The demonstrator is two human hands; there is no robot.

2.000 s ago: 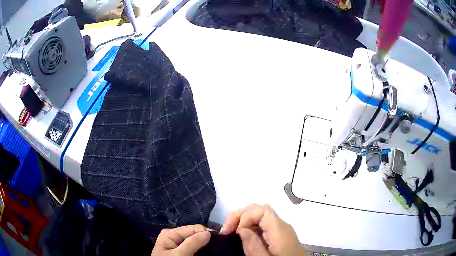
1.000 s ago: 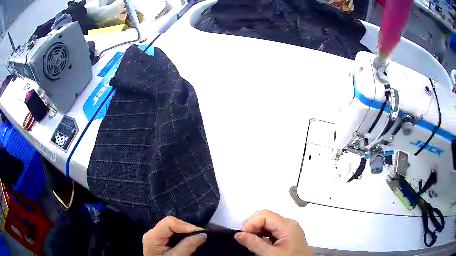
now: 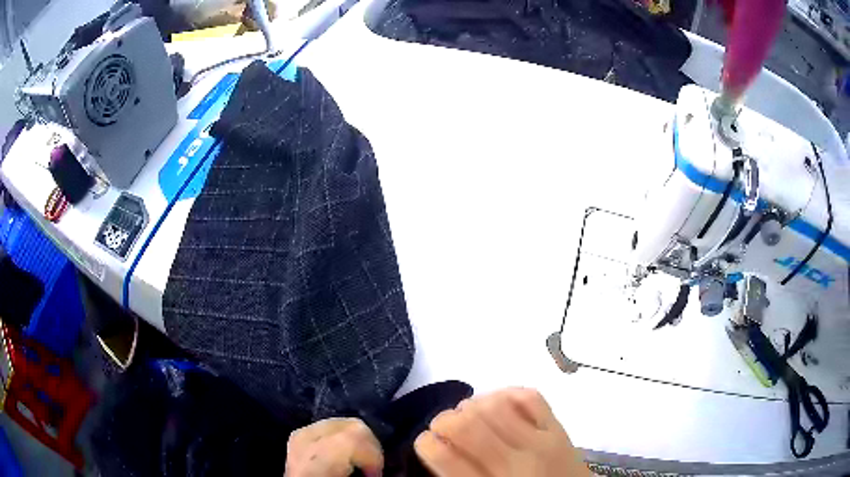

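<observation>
A dark checked garment panel (image 3: 289,242) lies on the left part of the white table and runs down to its front edge. A small plain black piece (image 3: 431,402) is bunched between my hands at the table edge, with a flap of it standing up. My left hand (image 3: 334,449) is closed on its left part. My right hand (image 3: 499,436) is closed on its right part, knuckles up, fingertips hidden. Both hands are partly cut off by the bottom of the picture.
The sewing machine (image 3: 746,196) stands right, with black shears (image 3: 803,410) and yellow-green snips (image 3: 753,354) beside it. A dark garment pile (image 3: 541,33) lies behind the table. A grey fan box (image 3: 112,98) stands at left. Blue (image 3: 47,289) and red (image 3: 47,396) crates are below left.
My hands have turned over, knuckles up, from holding the black piece stretched between the fingertips. A flap of it now stands up between them. The view has shifted slightly.
</observation>
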